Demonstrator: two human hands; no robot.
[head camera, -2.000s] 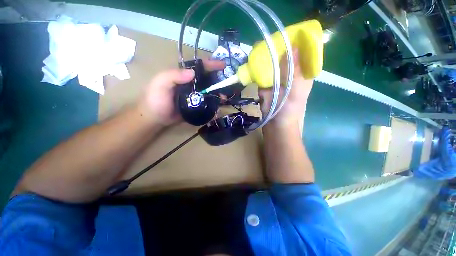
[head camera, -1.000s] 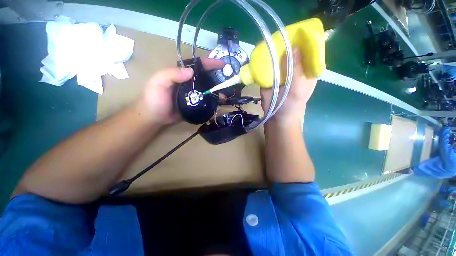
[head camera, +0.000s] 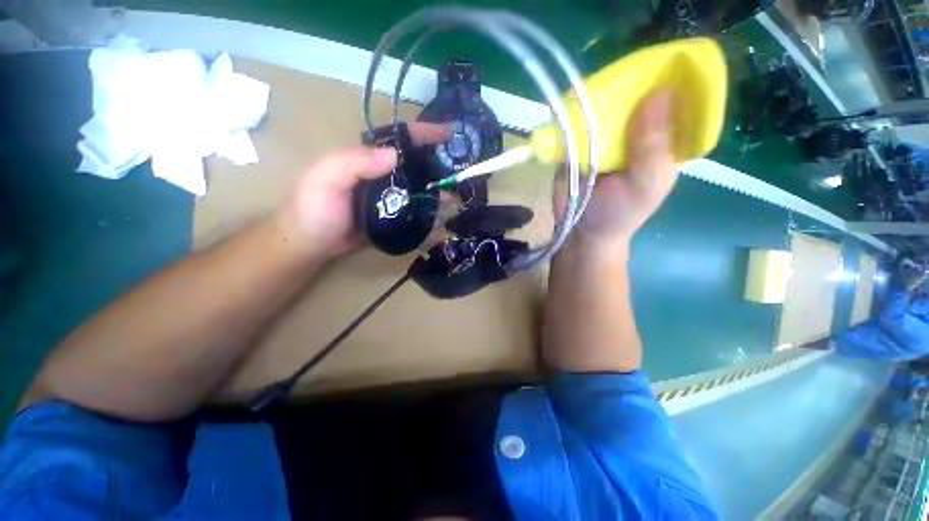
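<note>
My left hand (head camera: 341, 193) holds the black headset by its round ear cup (head camera: 400, 216), with a shiny part on the cup's face. Two silver-grey hoops (head camera: 572, 153) arch from this cup to the second ear cup (head camera: 458, 273). The boom microphone (head camera: 341, 336) points down to the left from the second cup. My right hand (head camera: 634, 178) grips the yellow glue bottle (head camera: 652, 102) behind the hoops. Its pale nozzle (head camera: 494, 164) points left, the green tip just right of the first cup. Thin wires show between the cups.
The cardboard mat (head camera: 306, 112) lies under the work. Another black unit (head camera: 460, 132) lies behind the held headset. Crumpled white paper (head camera: 168, 112) is at upper left. A pale-yellow block (head camera: 768, 276) is on the right. More black headsets (head camera: 779, 112) are at upper right. A blue sleeve (head camera: 891, 324) shows at the far right.
My right hand and the bottle have moved right, drawing the nozzle tip back from the ear cup's face. The headset has shifted slightly, its microphone tip a little to the right.
</note>
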